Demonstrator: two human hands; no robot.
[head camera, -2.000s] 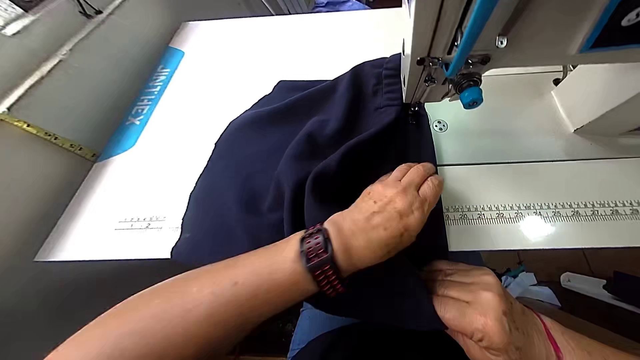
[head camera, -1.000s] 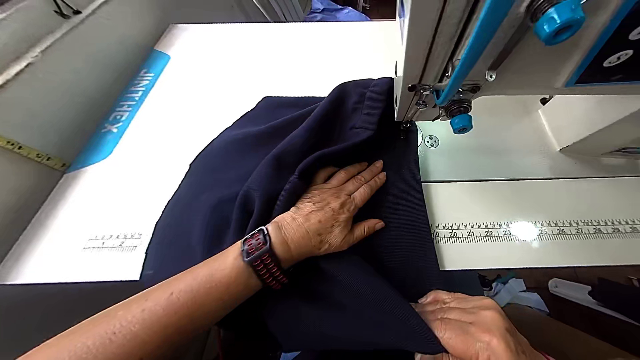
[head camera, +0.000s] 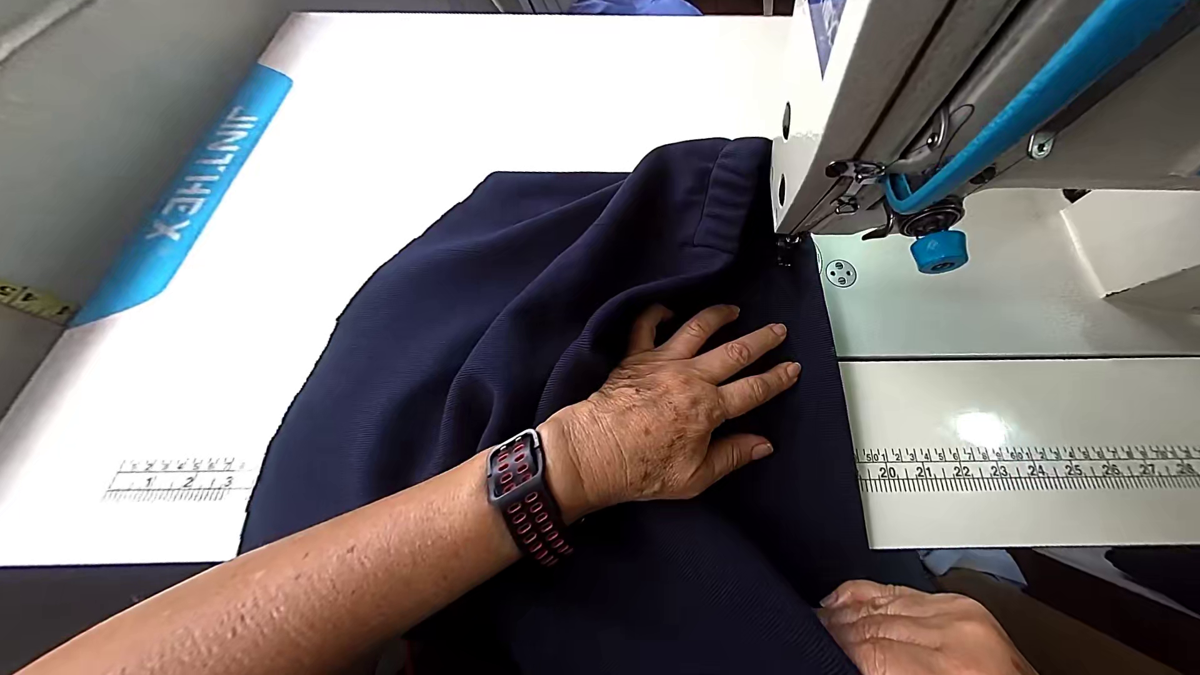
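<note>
Navy ribbed fabric (head camera: 422, 309) lies across the white sewing table, its right edge running under the presser foot (head camera: 789, 248) of a sewing machine (head camera: 872, 103). A folded, stitched band (head camera: 733, 192) of the cloth stands beside the machine head. Flat on the cloth, fingers spread, rests my left hand (head camera: 684, 412), just below the presser foot; a dark band with red-edged slots is on its wrist. At the table's front edge my right hand (head camera: 914, 628) grips the fabric's lower right part, its fingertips partly hidden by the cloth.
A printed ruler scale (head camera: 1022, 471) runs along the machine bed at right, and a shorter one (head camera: 178, 480) marks the table's left. Blue knob (head camera: 939, 252) and blue lever (head camera: 1041, 108) are on the machine. A yellow measuring tape (head camera: 36, 302) lies at the left edge.
My left hand has gone from bunched fingers near the cloth's right edge to spread flat on it. The right hand still holds the cloth low down. The view has shifted somewhat.
</note>
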